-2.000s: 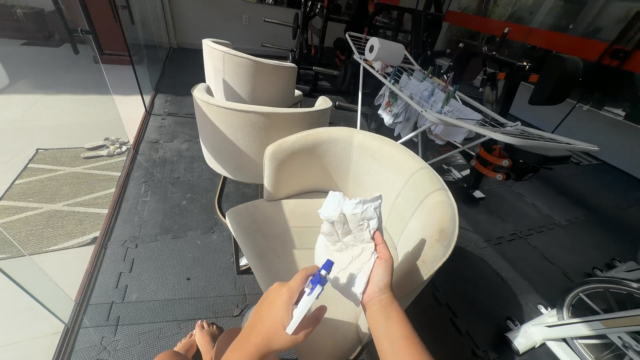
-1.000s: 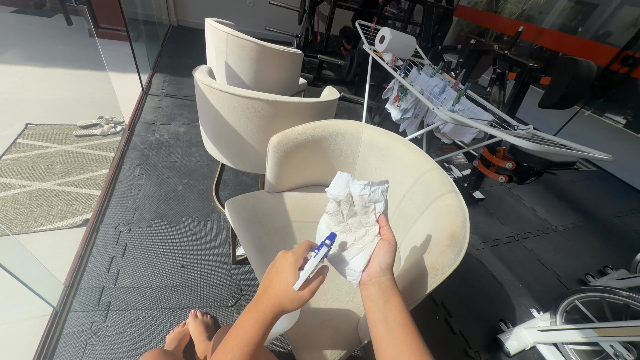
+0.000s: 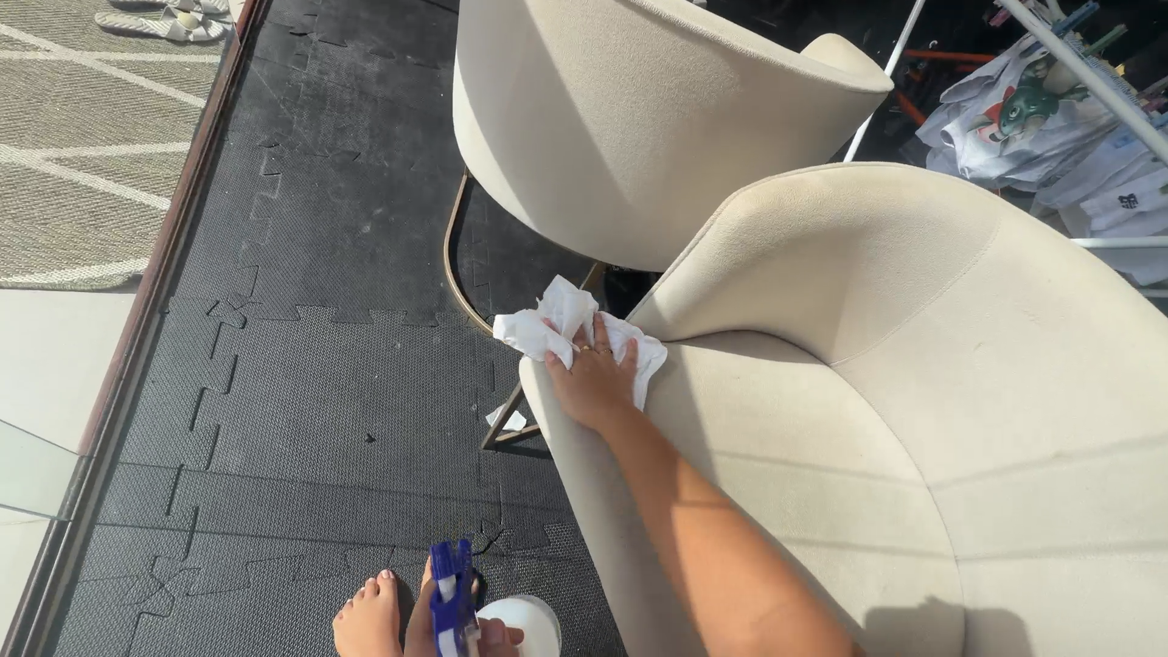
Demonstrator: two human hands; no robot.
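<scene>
My right hand (image 3: 595, 376), with a ring on one finger, presses a crumpled white cloth (image 3: 566, 315) onto the left edge of the seat of a cream upholstered chair (image 3: 812, 456), where the seat meets the curved backrest. At the bottom of the view, my left hand (image 3: 500, 636) is around a spray bottle (image 3: 453, 593) with a blue trigger head and a white body. Most of that hand is cut off or hidden behind the bottle.
A second cream chair (image 3: 639, 119) stands behind the first. Dark interlocking mats (image 3: 347, 401) cover the floor, with a bare foot (image 3: 370, 616) on them. A drying rack (image 3: 1090, 68) with hung clothes is at upper right; a metal door track (image 3: 173, 274) runs at left.
My right hand has lowered the cloth from above the chair onto the seat's edge. My left hand with the spray bottle has moved away from the cloth, down to the bottom. The view is closer and lower.
</scene>
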